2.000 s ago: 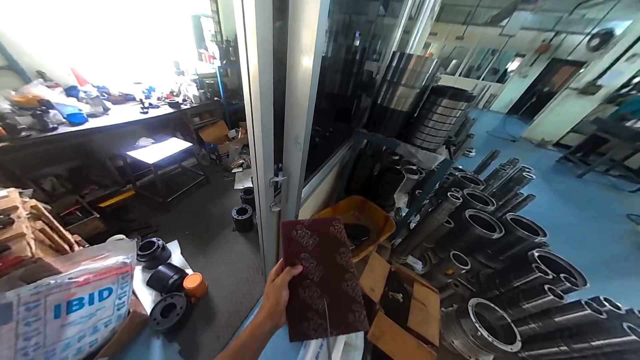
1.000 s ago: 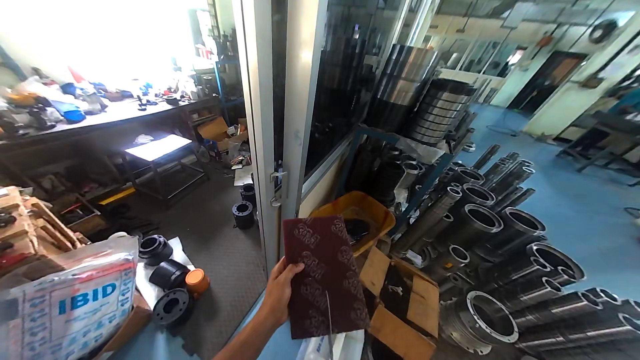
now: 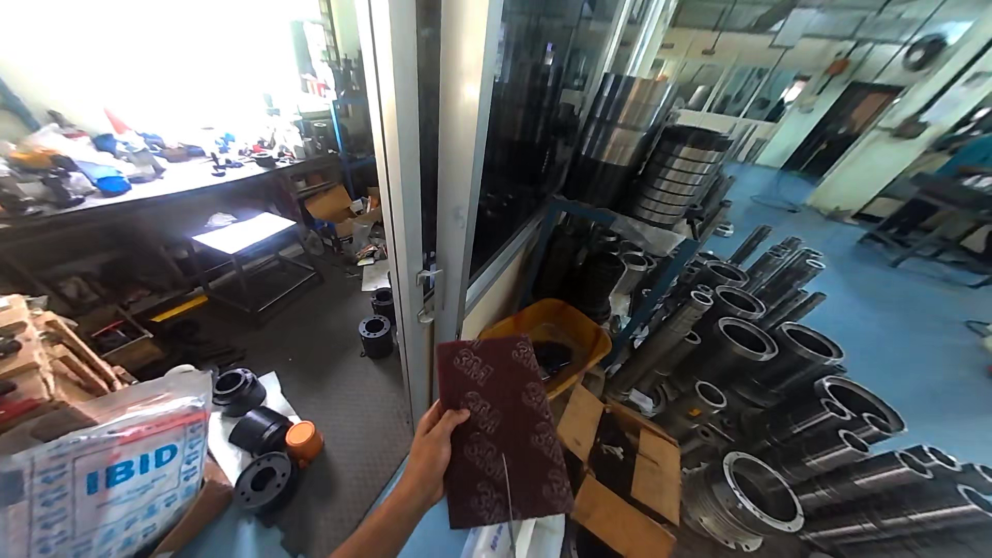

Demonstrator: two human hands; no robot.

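Observation:
My left hand (image 3: pixel 435 446) comes up from the bottom middle and grips the left edge of a flat maroon 3M abrasive pad (image 3: pixel 500 434), with the thumb on its printed face. The pad stands roughly upright, facing me. A thin pale rod or strip (image 3: pixel 508 492) shows against its lower part; whether it is attached cannot be told. White plastic wrapping (image 3: pixel 535 539) lies just below the pad. Behind the pad is a yellow plastic tub (image 3: pixel 593 341) with something dark inside, and to its right an opened cardboard box (image 3: pixel 655 480). My right hand is out of view.
An aluminium door frame (image 3: pixel 465 139) with a latch stands ahead. Metal cylinders and tubes (image 3: pixel 744 337) crowd the right. Black flanged parts (image 3: pixel 265 480) and an orange cap (image 3: pixel 304 440) sit on the left floor beside a printed plastic bag (image 3: pixel 116 465). Farther back are a cluttered workbench (image 3: pixel 178 182) and a small table (image 3: pixel 246 232).

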